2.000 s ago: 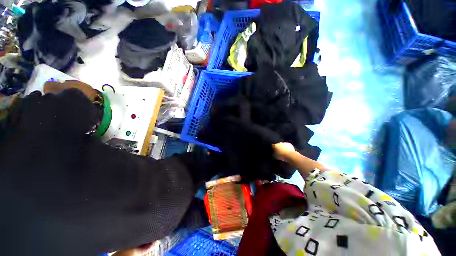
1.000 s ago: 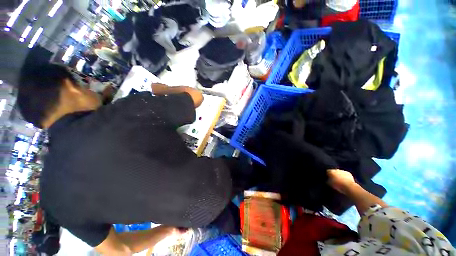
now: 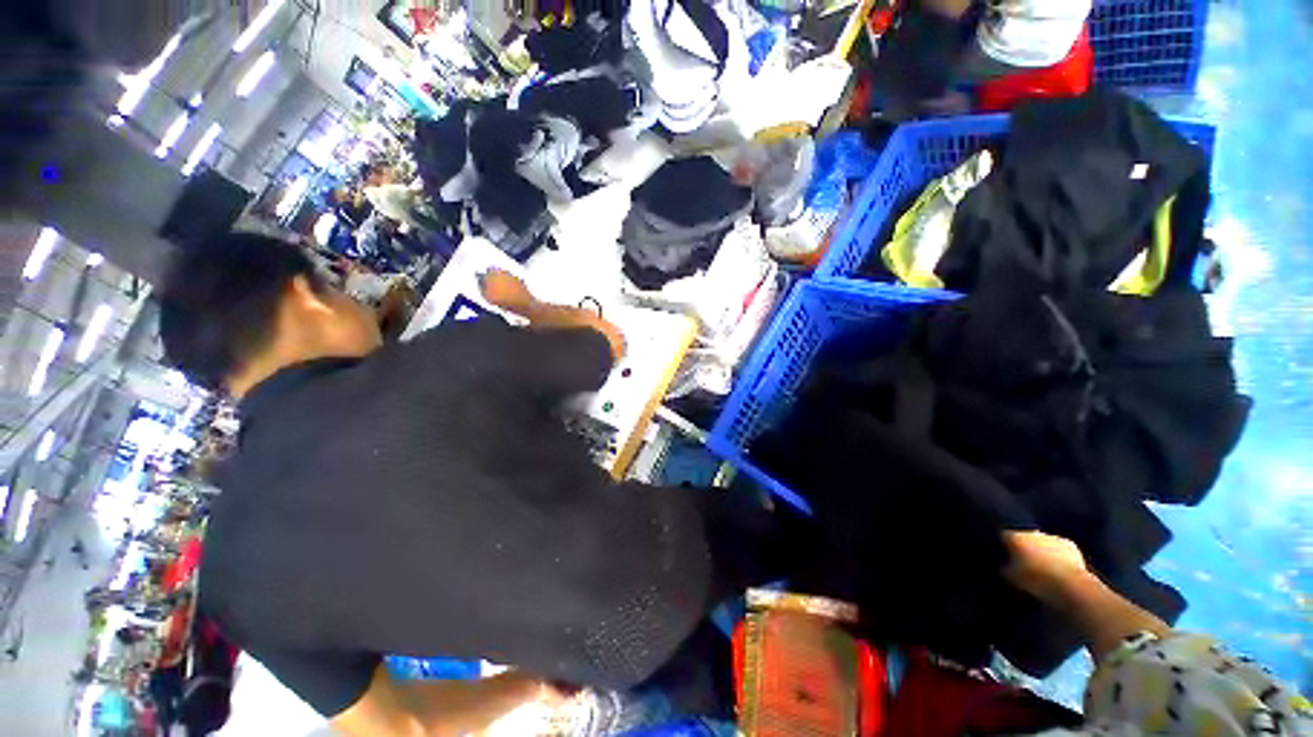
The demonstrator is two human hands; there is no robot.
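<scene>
My right hand (image 3: 1048, 564) reaches in from the lower right in a pale patterned sleeve. It is closed on a black garment (image 3: 922, 554) at the near end of a large black heap. Its fingertips are hidden in the cloth. The heap (image 3: 1094, 353) fills and overhangs two blue crates (image 3: 770, 346). A small white mark shows on the upper black piece. Yellow-green cloth (image 3: 922, 231) shows in the farther crate. My left hand is not in view.
A person in black (image 3: 447, 490) sits at the left, at a white machine table (image 3: 655, 367) with a tan edge. A red stool with a brown pad (image 3: 806, 670) is at the bottom. Grey-black pieces (image 3: 677, 223) lie on the table. Blue floor (image 3: 1274, 259) is at right.
The view has swung left and up, so the crates, heap and my right hand sit farther right in the picture. More of the other person shows. My right hand stays on the garment.
</scene>
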